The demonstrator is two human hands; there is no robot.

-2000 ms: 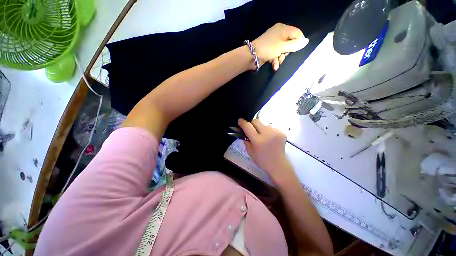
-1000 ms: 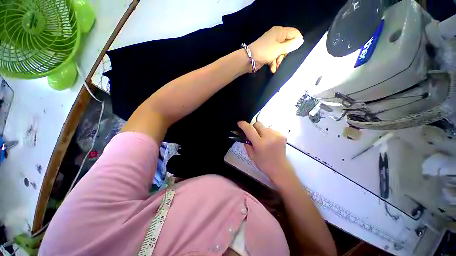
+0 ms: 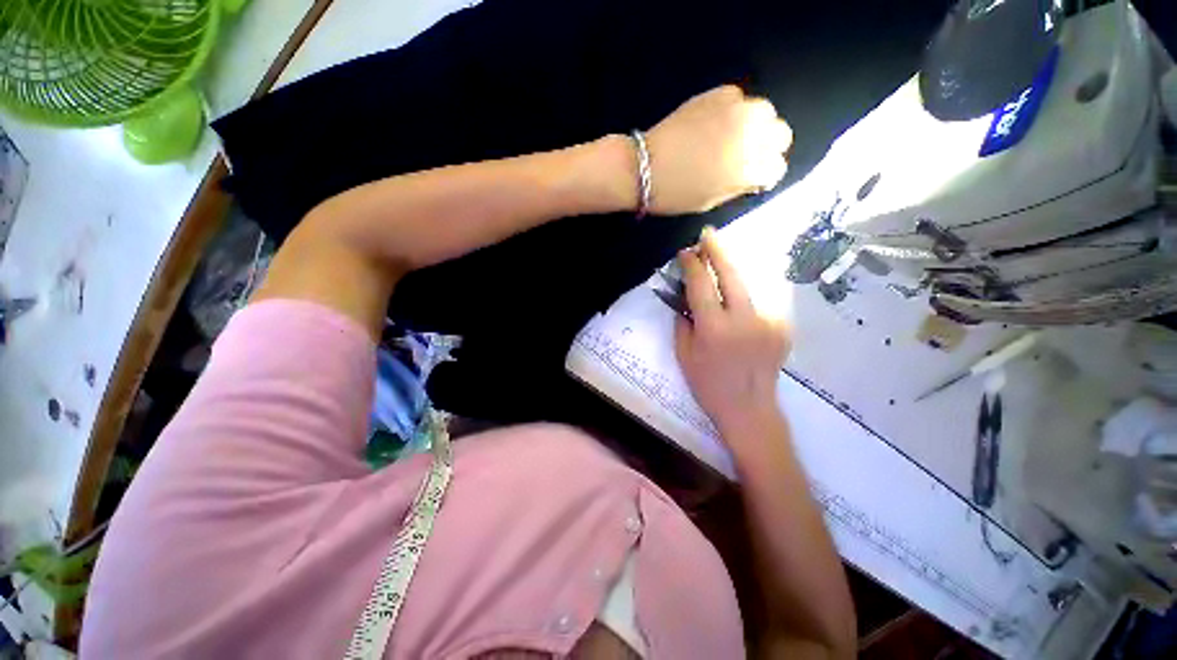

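Observation:
The black garment lies over the lap and the white table and runs up to the top edge. My left hand is closed on the cloth near the brightly lit machine area; its fingertips are washed out by glare. My right hand is at the cloth's edge, just below my left hand, and holds the small dark thread snips with the blades pointing left. The presser foot and needle area is right of my hands, with no cloth under it.
The off-white sewing machine stands at the upper right. Long narrow dark snips and a white-handled tool lie on its bed. A printed ruler runs along the front edge. A green fan stands on the left table.
My right hand with the snips has moved up and right, close to my left hand. My left hand has turned and moved slightly down. The garment's left part has shifted left and up.

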